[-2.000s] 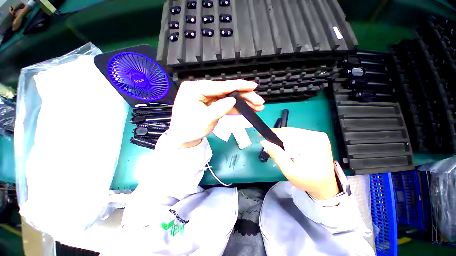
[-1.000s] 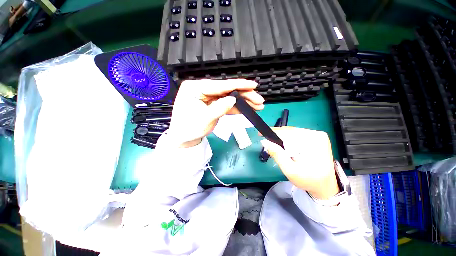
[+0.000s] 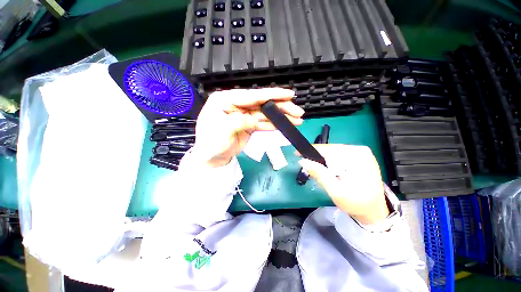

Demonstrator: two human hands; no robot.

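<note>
A plain matte black tube housing (image 3: 293, 133) is held slanting above the green mat, its upper end at my left hand and its lower end at my right. My left hand (image 3: 231, 122) is bare, its fingers behind the upper end; the thumb no longer lies over the tube. My right hand (image 3: 348, 177) is bare and grips the lower end between thumb and fingers. White wiping cloth pieces (image 3: 276, 157) lie on the mat below the tube. Another black piece (image 3: 324, 134) lies on the mat behind my right hand, partly hidden by it.
A desk fan (image 3: 158, 87) stands at left above piled loose black pieces (image 3: 171, 142). A slotted tray (image 3: 297, 34) with small black end parts (image 3: 237, 21) is at the back. The right-hand tray (image 3: 429, 154), a blue crate (image 3: 439, 245) and a lined box covered in white (image 3: 85, 165) flank the bench.
My left thumb has come off the tube's upper end, and more of the tube shows. The tube has turned or shifted slightly. My right hand keeps its grip in nearly the same place.
</note>
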